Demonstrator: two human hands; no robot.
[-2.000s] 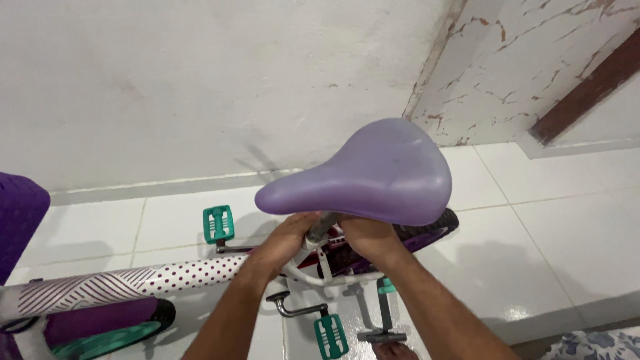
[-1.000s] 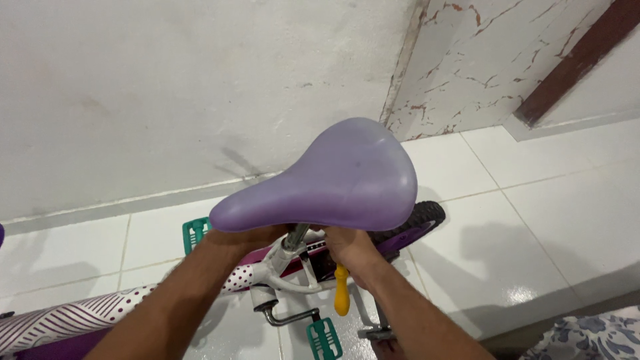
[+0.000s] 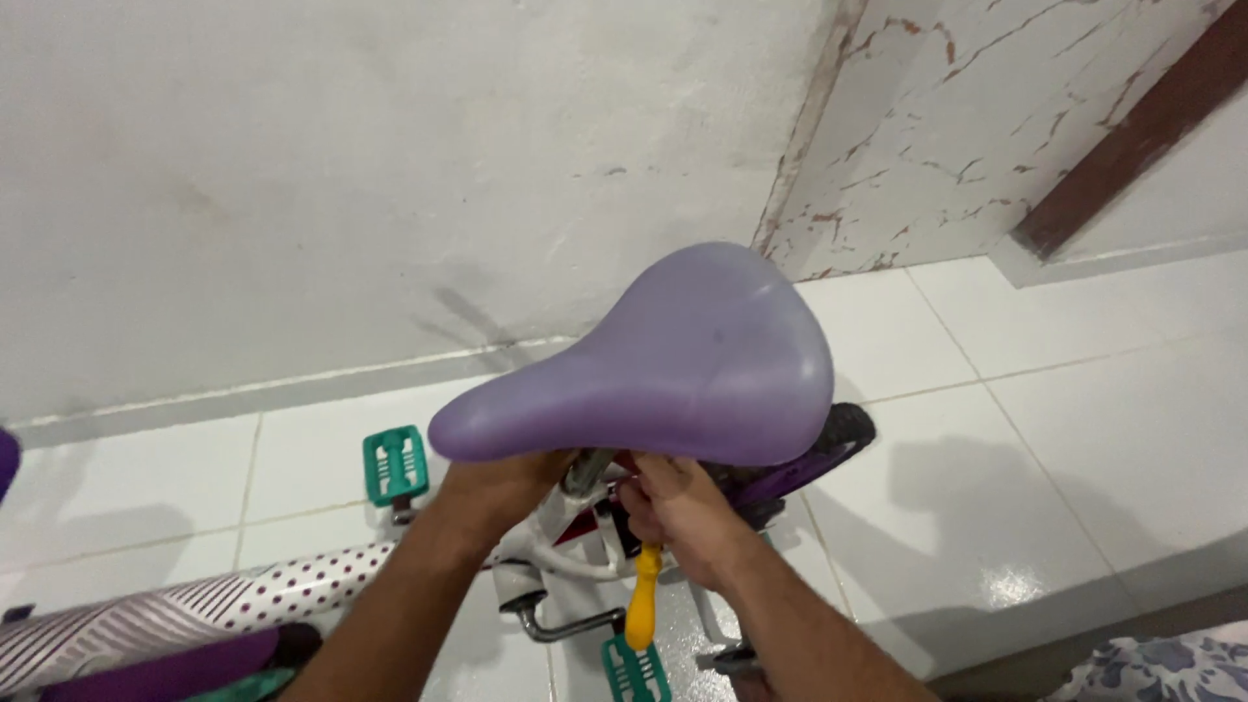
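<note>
A purple bicycle saddle [image 3: 663, 361] sits on a metal seat post [image 3: 588, 473] above a white bicycle frame [image 3: 322, 582] with dots and stripes. My left hand [image 3: 507, 492] is under the saddle's nose side, beside the post; its fingers are hidden by the saddle, so its hold cannot be seen. My right hand [image 3: 673, 502] is below the rear of the saddle, its fingers curled. A yellow tool handle [image 3: 643, 597] hangs down from under that hand; the tool's other end is hidden.
Green pedals [image 3: 396, 466] lie on both sides of the frame, one on a crank arm [image 3: 570, 629]. The rear tyre [image 3: 846, 429] is behind the saddle. A white wall [image 3: 292, 175] runs along the far side of the tiled floor [image 3: 975, 458]. Patterned cloth [image 3: 1160, 668] shows at lower right.
The yellow handle, not visible two seconds ago, shows below my right hand in the last second and now. Both hands remain under the saddle.
</note>
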